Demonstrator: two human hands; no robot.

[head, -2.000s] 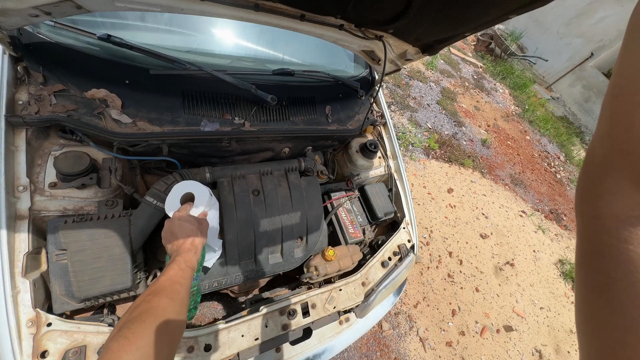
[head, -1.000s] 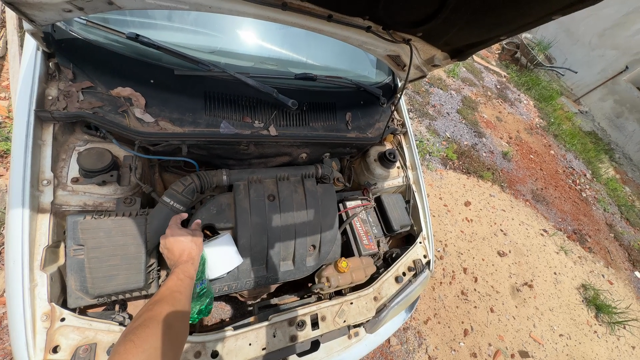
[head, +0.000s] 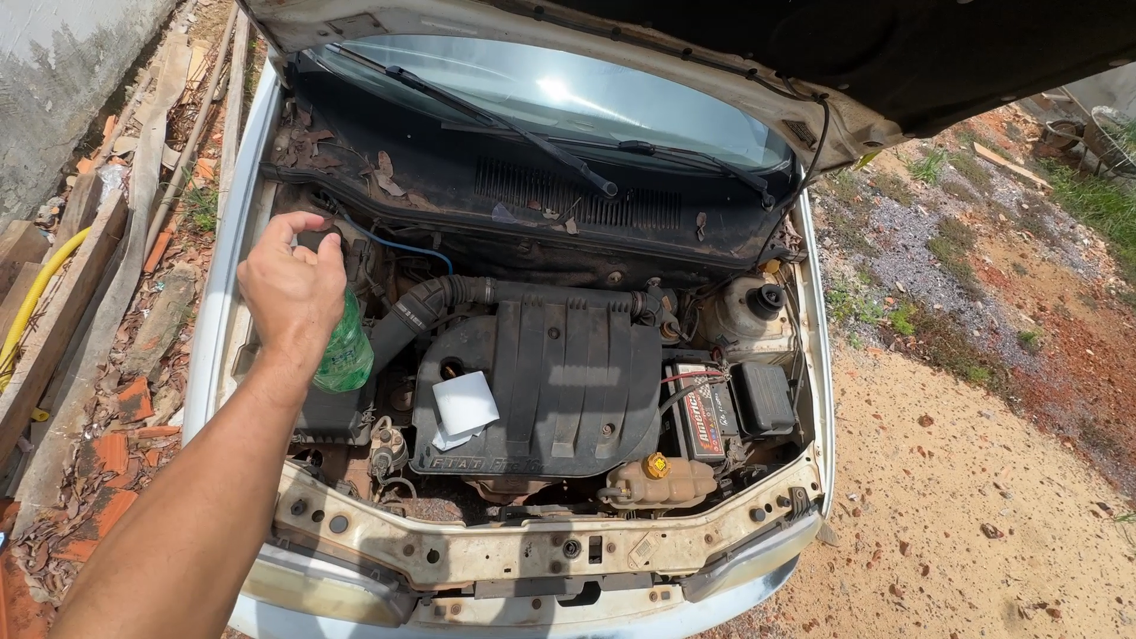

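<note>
My left hand (head: 297, 284) is over the left side of the engine bay, its fingers curled, by the strut tower. A green plastic bottle (head: 344, 355) hangs just below it, and its neck is hidden by the hand. A dark round part (head: 318, 238) shows behind the fingertips; whether they touch it I cannot tell. Folded white paper (head: 465, 404) lies on the left part of the black plastic engine cover (head: 568, 382), just below an open round hole (head: 453, 366). My right hand is out of view.
The raised hood (head: 887, 53) overhangs the windshield and wiper arms. At the right sit the car battery (head: 701, 413), a black box (head: 763, 398) and a coolant tank with a yellow cap (head: 661, 484). Wooden boards (head: 67, 328) and broken bricks lie left of the car.
My left hand and the green bottle have moved left, off the engine cover. The white paper, round the hand two seconds ago, lies on the cover. The arm at the right edge has left view.
</note>
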